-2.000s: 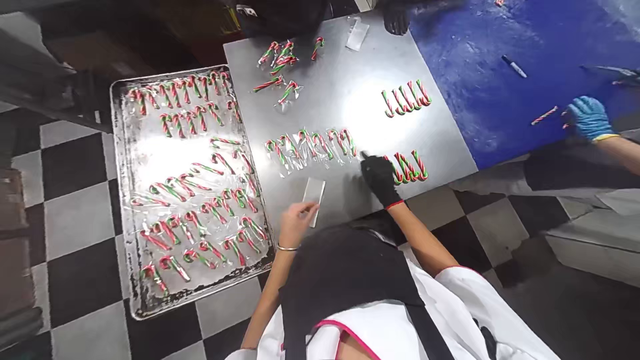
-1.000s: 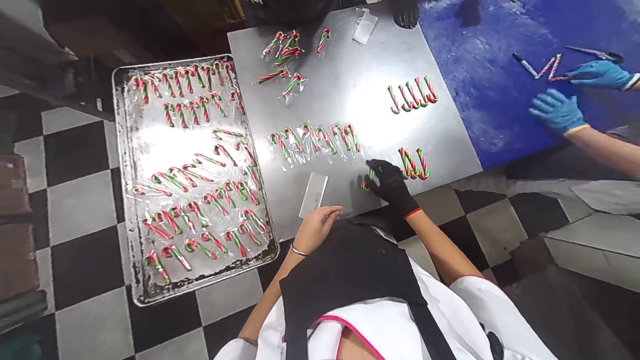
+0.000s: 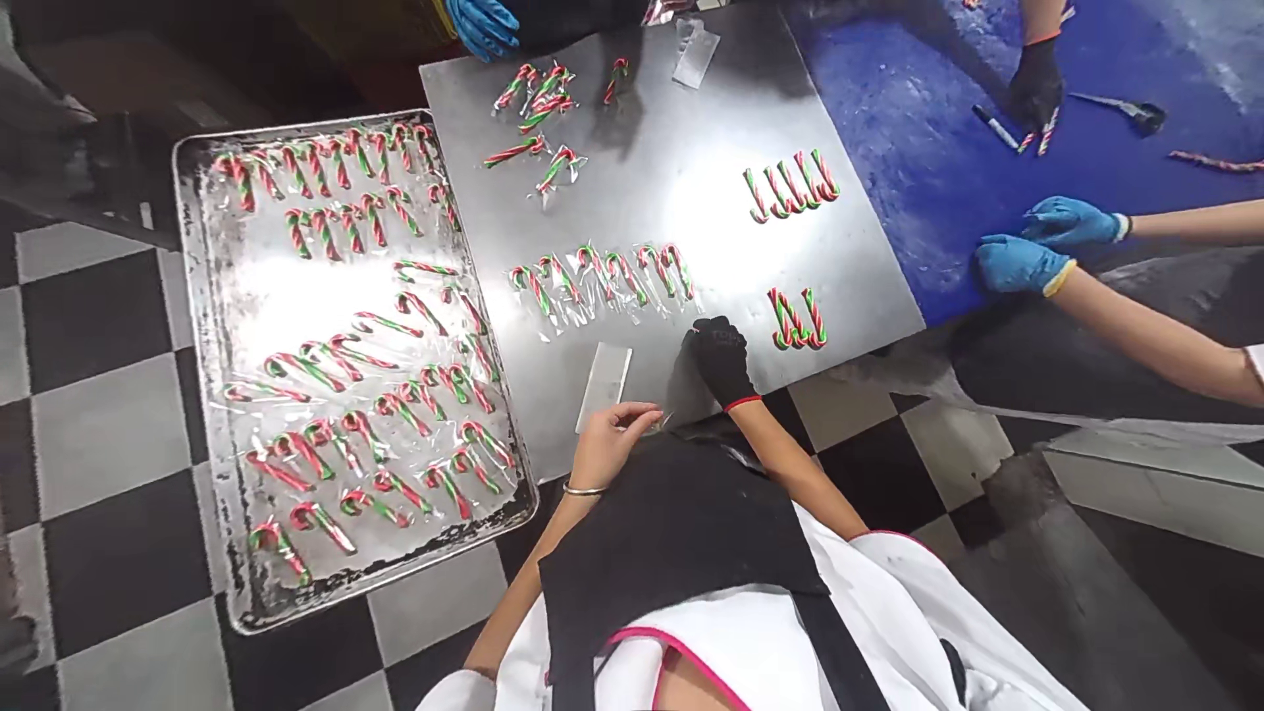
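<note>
My bare left hand (image 3: pixel 614 439), with a bracelet at the wrist, pinches what looks like a small clear plastic sleeve, beside a stack of clear sleeves (image 3: pixel 604 387). My right hand (image 3: pixel 721 357), in a black glove, rests on the metal sheet (image 3: pixel 691 365) near its front edge; whether it holds anything cannot be told. Right of it lie a few unwrapped candy canes (image 3: pixel 798 319), and farther back a row of unwrapped candy canes (image 3: pixel 791 186). Wrapped candy canes (image 3: pixel 604 278) lie in a row behind my hands.
A baking tray (image 3: pixel 202 395) full of wrapped canes stands at left. More wrapped canes (image 3: pixel 541 94) and plastic sleeves (image 3: pixel 696 59) lie at the back. On the blue surface (image 3: pixel 889 128) are a marker (image 3: pixel 995 128), scissors (image 3: pixel 1136 114) and co-workers' gloved hands (image 3: pixel 1022 264).
My left hand has moved from beside the sleeves to hold a small clear piece. Fewer unwrapped canes lie near my right hand. A co-worker's black glove has come onto the blue surface.
</note>
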